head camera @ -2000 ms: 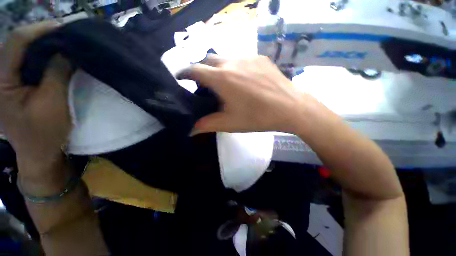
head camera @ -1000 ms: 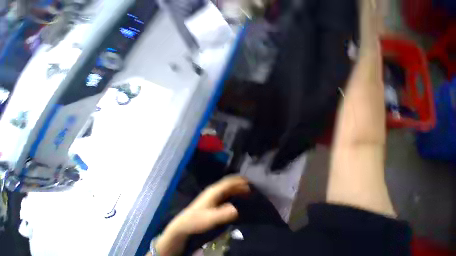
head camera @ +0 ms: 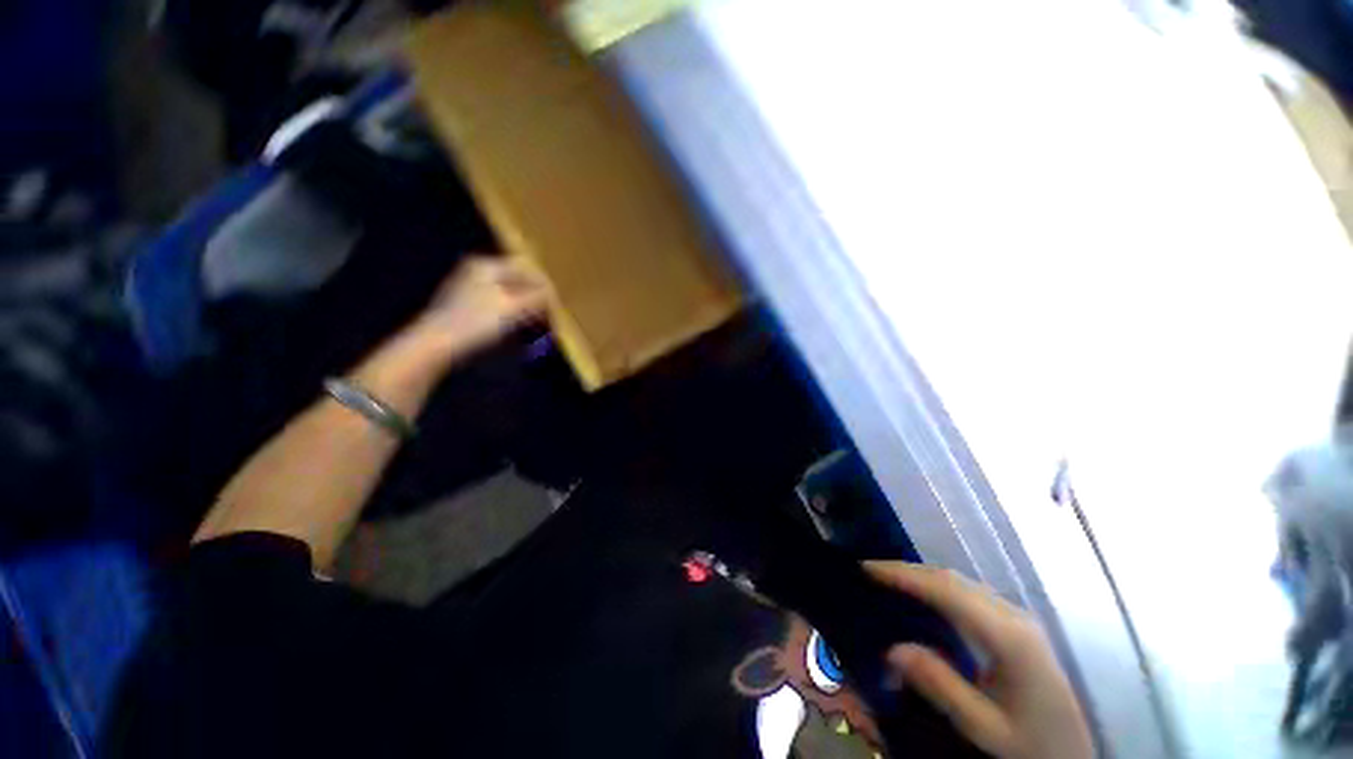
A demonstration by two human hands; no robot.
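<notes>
My left hand (head camera: 497, 301), with a bracelet on the wrist, is at the lower left side of a tan-brown box or open drawer (head camera: 594, 208). It is blurred, its fingertips are close to the box edge, and I cannot tell if it holds anything. My right hand (head camera: 1002, 675) is at the lower right beside the table's front edge, thumb and a finger apart with dark material between them. I cannot tell if it grips that material. No garment piece can be made out clearly against the dark area between the hands.
The white table (head camera: 905, 341) fills the right side, overexposed, with its grey front edge running diagonally. A thin dark line lies on it. The black top with a cartoon print (head camera: 809, 690) is at the bottom. Blurred blue and dark items (head camera: 193, 267) are at the left.
The view has swung from the machine head and red crate to the box and my lap. The black and white cloth held two seconds ago is no longer visible. My left hand has moved beside the box.
</notes>
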